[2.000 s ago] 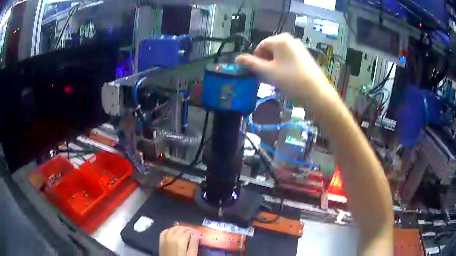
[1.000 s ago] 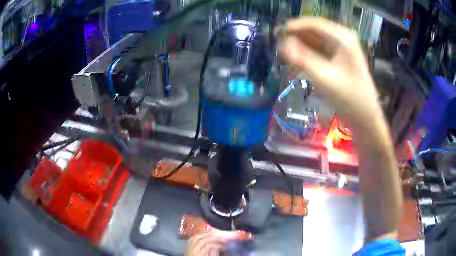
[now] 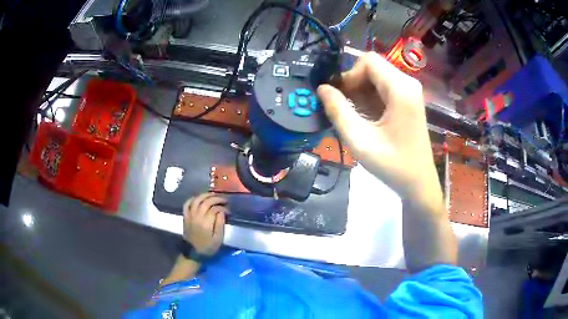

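An inspection camera with a blue-and-black head stands upright on a round dark base on a black work pad. My right hand is raised at the right side of the head, with thumb and fingertips around the black cable plug. An orange-brown carrier strip lies on the pad, partly hidden by the base. My left hand rests with curled fingers on the pad's front edge, just below the strip. Whether it holds anything cannot be told.
Divided red-orange bins with small metal pieces stand at the left. Two more strips lie behind the camera base, one at the left and one at the right. A perforated orange-brown plate lies at the right. Rails and a red light are behind.
The view has tilted down, showing the camera's top and the blue sleeves. My right hand has stayed near the camera's top. My left hand is now at the pad's front edge, below the strip.
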